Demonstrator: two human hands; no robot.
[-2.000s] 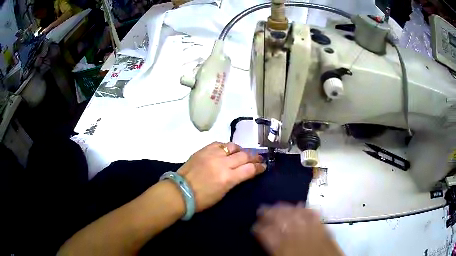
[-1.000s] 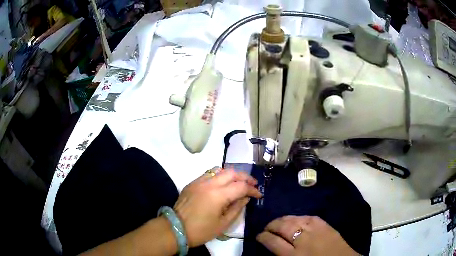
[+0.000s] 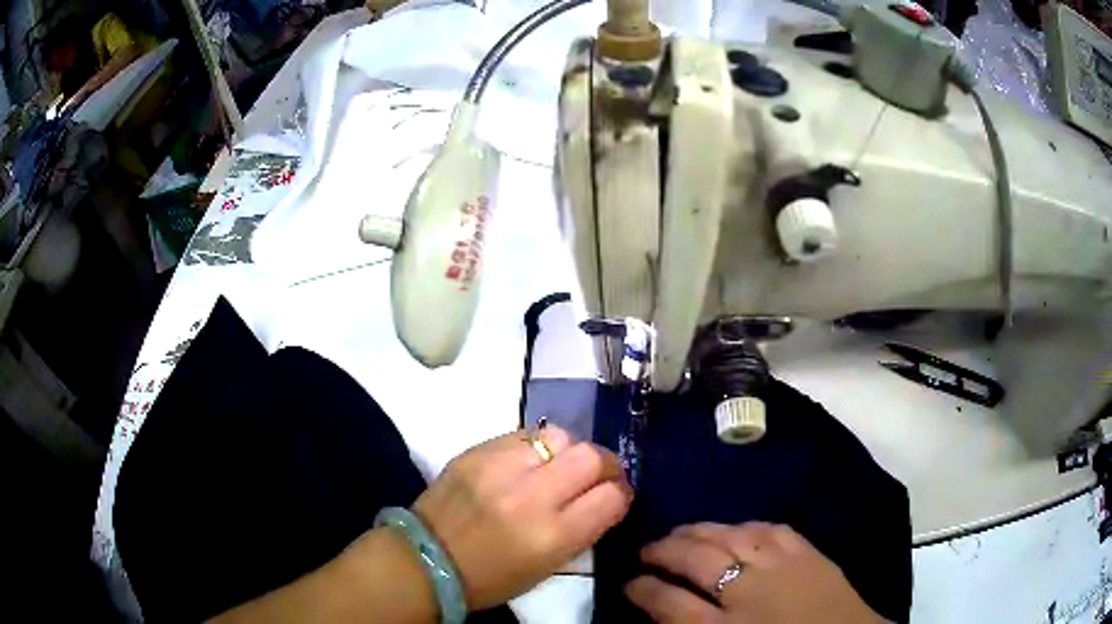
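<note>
A dark navy garment piece (image 3: 780,488) lies on the bed under the head of the cream sewing machine (image 3: 854,244), its straight edge running to the presser foot (image 3: 637,396). Small pale lettering shows on that edge beside my left fingertips. My left hand (image 3: 524,506), with a ring and a green bangle, pinches the garment edge in front of the foot; its fingertips are partly hidden. My right hand (image 3: 744,573) lies on the garment to the right, fingers bent over the cloth, cut off by the bottom edge. Whether it grips is unclear.
More dark cloth (image 3: 268,475) lies left of my left hand. A cream lamp (image 3: 445,250) hangs left of the machine head. Black thread snips (image 3: 939,374) lie on the bed at right. White printed covering (image 3: 329,293) spreads behind. A control panel (image 3: 1079,79) is at upper right.
Since two seconds ago, the garment has been repositioned and its straight edge and lettering now show. My right hand has settled on the cloth. In the last second, the view shifted and my left fingers closed more.
</note>
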